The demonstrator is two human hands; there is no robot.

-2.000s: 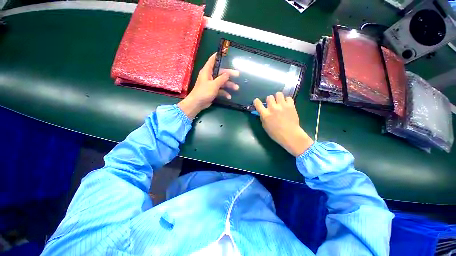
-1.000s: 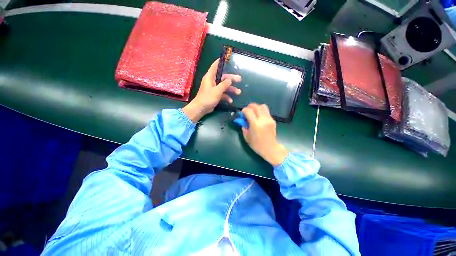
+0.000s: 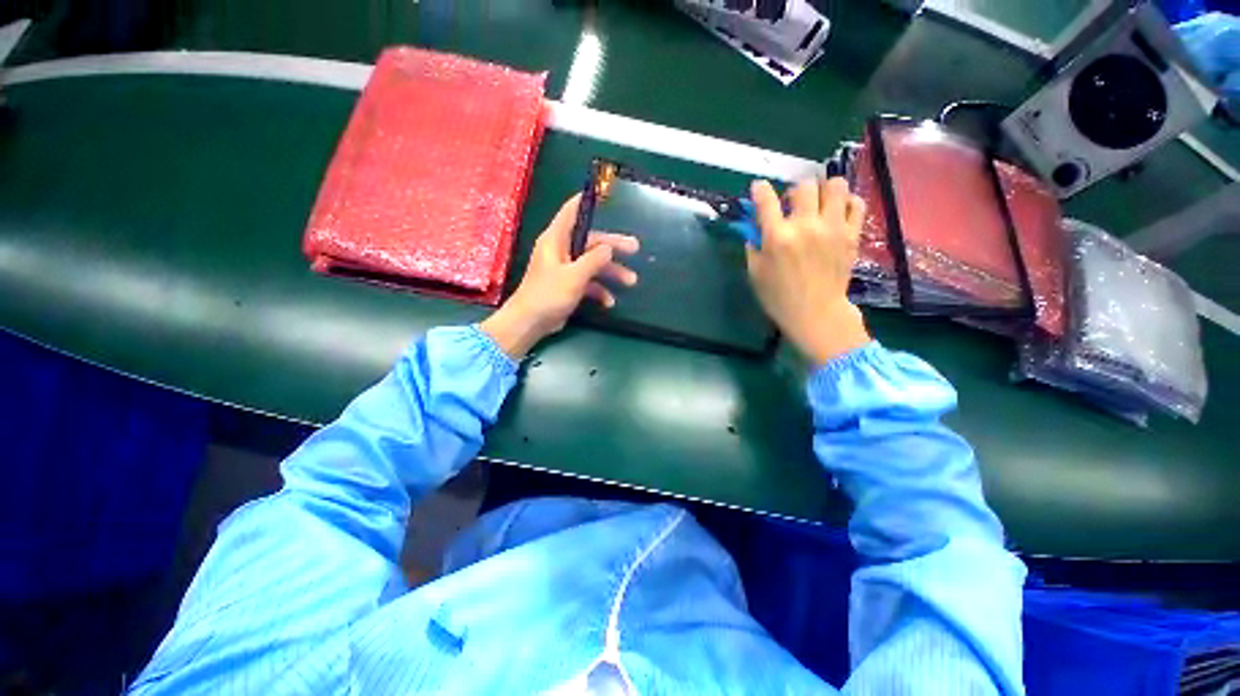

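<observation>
A clear touch panel (image 3: 680, 272) with a black border is held above the green bench. A small orange-gold flex tail (image 3: 607, 178) shows at its upper left corner. My left hand (image 3: 560, 279) grips the panel's left edge, its fingertips over the glass. My right hand (image 3: 805, 258) is at the panel's upper right, closed on a small blue hand tool (image 3: 747, 226). The tool's dark tip is at the top border. My right hand hides the panel's right edge.
A stack of red bubble bags (image 3: 428, 177) lies left on the green bench (image 3: 177, 231). At the right are another panel (image 3: 952, 224) on red bags, clear bubble bags (image 3: 1126, 324) and a grey-white box with a round black face (image 3: 1116, 102). Part of a blue sleeve (image 3: 1214, 55) shows far right.
My right hand has moved with the blue tool from the panel's near edge to its far edge at the right. My left hand keeps its hold. The view has shifted slightly.
</observation>
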